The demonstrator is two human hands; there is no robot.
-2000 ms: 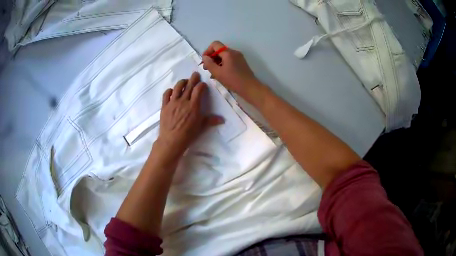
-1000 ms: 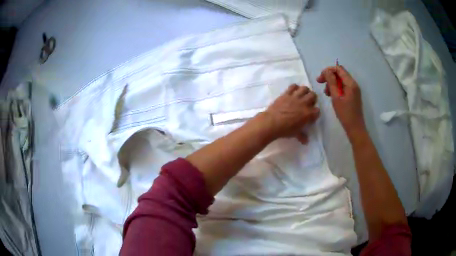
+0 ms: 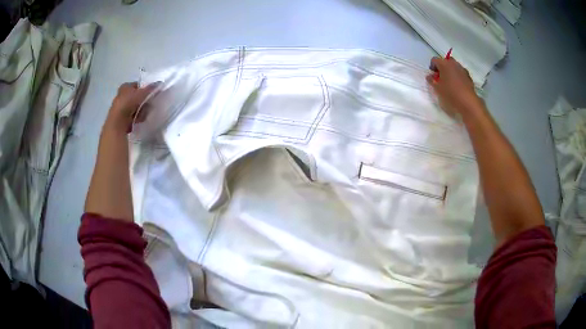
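A large white garment piece [image 3: 289,218] with dark double stitch lines is spread in front of me. It shows a welt pocket [image 3: 403,182] at right of centre, a stitched patch pocket [image 3: 286,96] above centre and a curved armhole opening. My left hand [image 3: 136,106] grips the garment's upper left edge. My right hand [image 3: 453,83] is at its upper right edge, with a red pen [image 3: 449,54] in its fingers; whether it also pinches the cloth is hard to tell. No card template can be made out.
The pale grey table [image 3: 173,26] shows around the garment. Crumpled white garment pieces lie at the left [image 3: 38,128] and right edge [image 3: 573,173]. Another stitched white piece [image 3: 450,32] lies at the far right, close to my right hand.
My left hand has moved from the garment's right edge to its upper left edge. My right hand has moved up to the garment's upper right edge. The garment has turned and shifted in view.
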